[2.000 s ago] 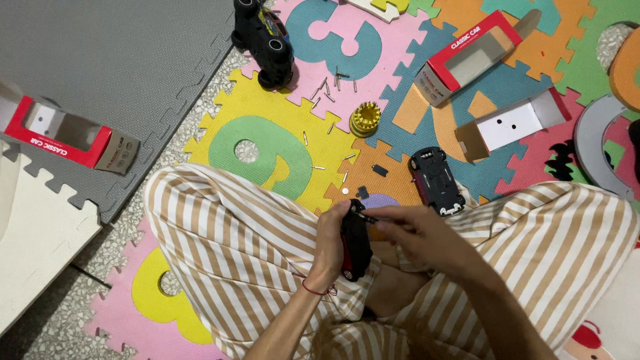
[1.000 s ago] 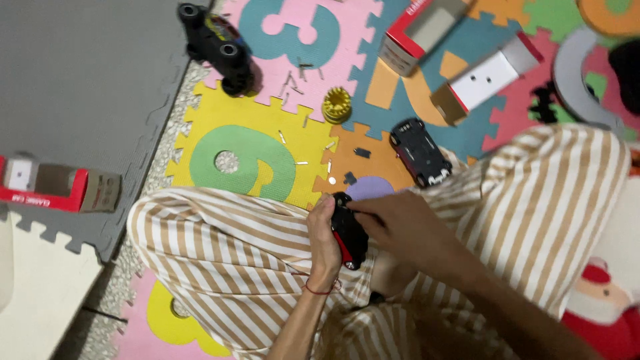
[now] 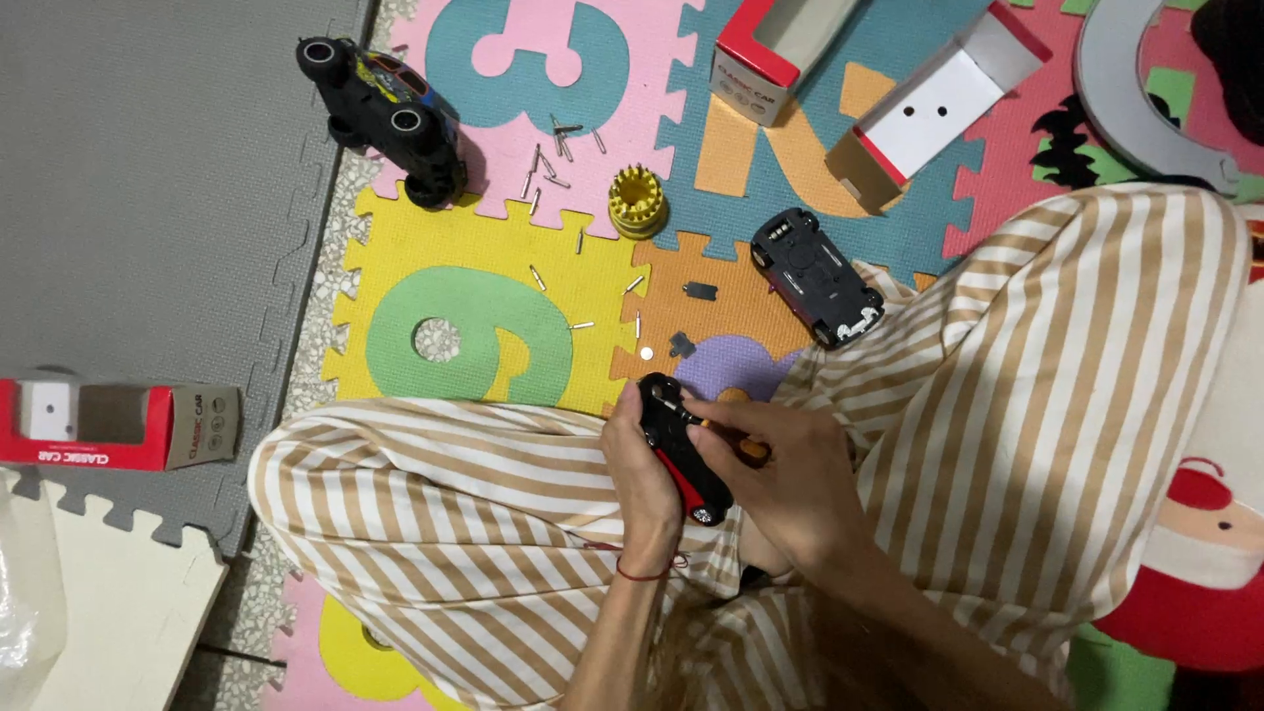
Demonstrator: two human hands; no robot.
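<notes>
My left hand (image 3: 637,469) holds a red and black toy car (image 3: 691,459) with its dark underside up. The fingers of my right hand (image 3: 780,474) grip a screwdriver with an orange and black handle (image 3: 752,450), its shaft lying over the car's underside. Beyond my hands, a second toy car (image 3: 818,276) lies upside down against the trouser leg. Small dark plastic pieces (image 3: 700,290) and a round silvery disc (image 3: 647,354) are on the orange mat tile. Several screwdriver bits (image 3: 546,163) are scattered near a yellow bit holder (image 3: 638,202).
A larger black toy car (image 3: 385,114) lies tipped at the upper left. Red and white car boxes stand or lie at the top (image 3: 755,74), upper right (image 3: 938,109) and left (image 3: 188,425). A grey curved piece (image 3: 1111,89) is at the right. Foam puzzle mats (image 3: 612,276) cover the floor.
My hands stay at the red and black toy car, with my right hand still over its underside. The view has shifted slightly.
</notes>
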